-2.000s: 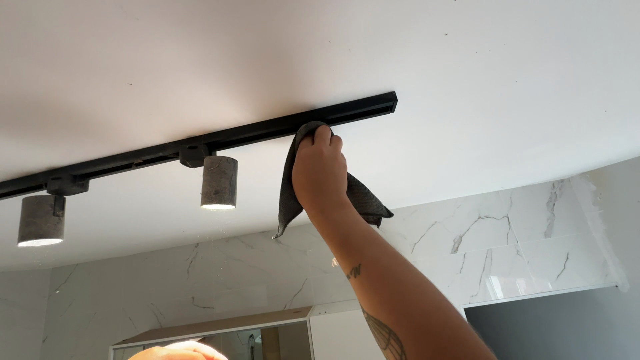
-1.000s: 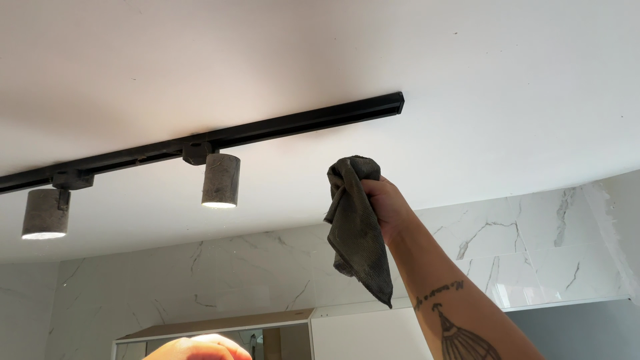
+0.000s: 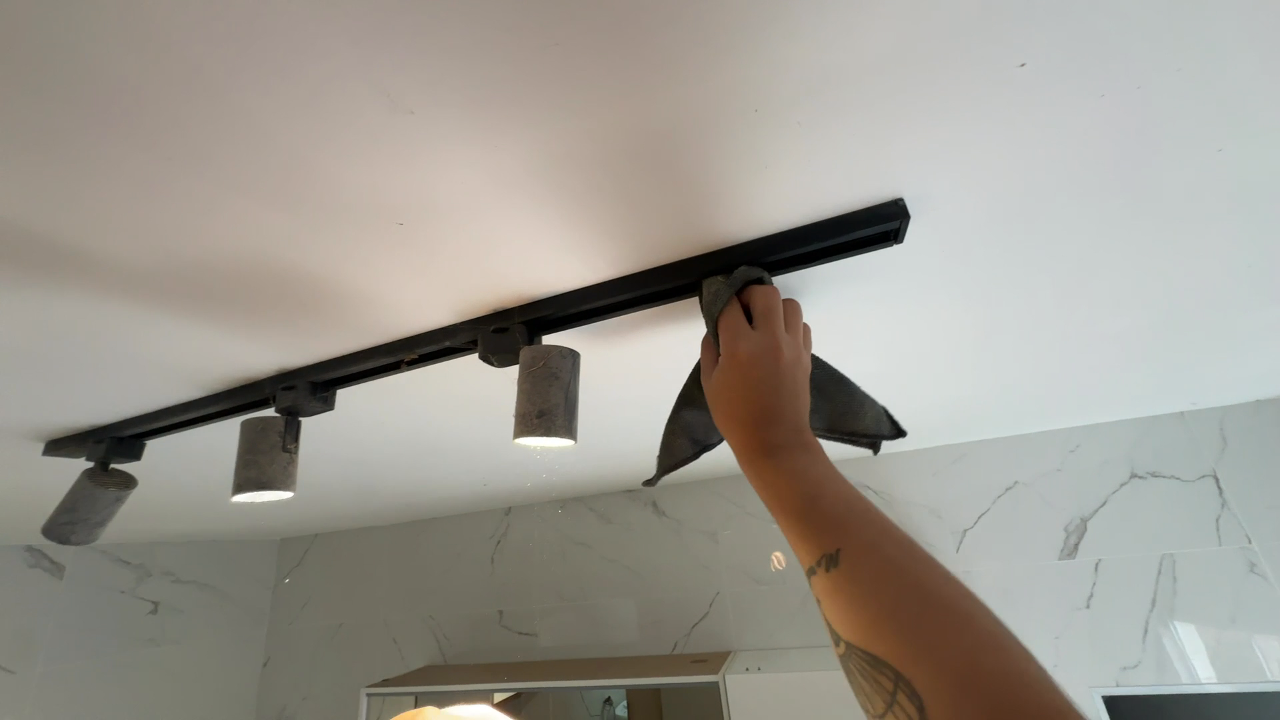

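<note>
My right hand (image 3: 762, 375) grips a dark grey cloth (image 3: 855, 400) and presses its bunched upper part against the underside of a black ceiling light track (image 3: 620, 290), between the nearest spotlight and the track's right end. Two corners of the cloth hang down on either side of the hand. Three cylindrical grey spotlights hang from the track: one close to the hand (image 3: 547, 395), one in the middle (image 3: 265, 458) and a tilted one at the far left (image 3: 90, 505). Of my left hand (image 3: 455, 713) only a brightly lit sliver shows at the bottom edge; its fingers are hidden.
Below the ceiling runs a wall of white marble-look tiles (image 3: 600, 560). A cabinet with a white frame and a dusty top (image 3: 560, 670) stands at the bottom centre. At the lower right is a dark panel with a light edge (image 3: 1190, 703). Fine specks float beneath the nearest spotlight.
One second ago the cloth hung from my right hand below the track, clear of it; now the hand has it up against the track again. The view has shifted, showing the third spotlight at left.
</note>
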